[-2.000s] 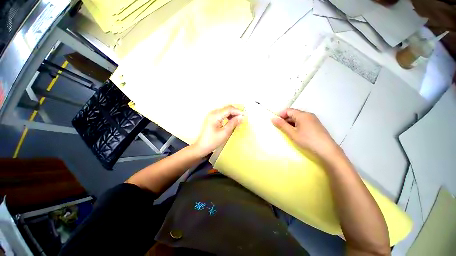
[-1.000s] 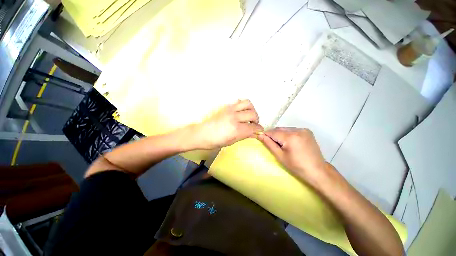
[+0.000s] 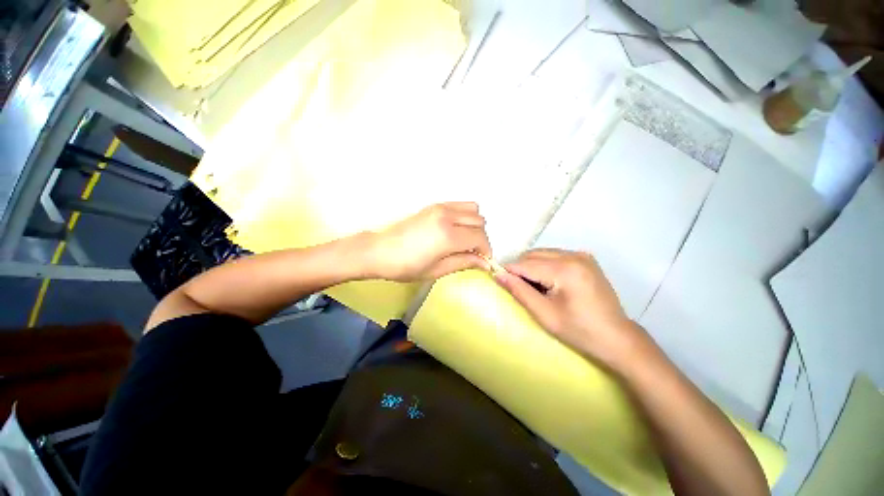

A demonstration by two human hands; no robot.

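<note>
A yellow lining panel (image 3: 528, 373) curls over the table's near edge and the dark apron. My left hand (image 3: 441, 242) and my right hand (image 3: 572, 295) meet at its far edge, with the fingertips almost touching. Both hands pinch the edge there; a tiny pale sliver shows between the fingertips. My right forearm lies across the panel. What the fingertips cover cannot be seen.
Fanned yellow panels (image 3: 359, 126) glare white at left, with another yellow stack (image 3: 208, 34) behind. Grey-white sheets (image 3: 737, 262) and a speckled board (image 3: 678, 126) lie right. An amber bottle (image 3: 790, 108) stands far right. A black stool (image 3: 184, 237) and metal-framed table (image 3: 107, 116) are left.
My left hand has moved right and turned inward to meet my right hand. The two were apart on the panel's edge two seconds ago. Since one second ago they have shifted only slightly.
</note>
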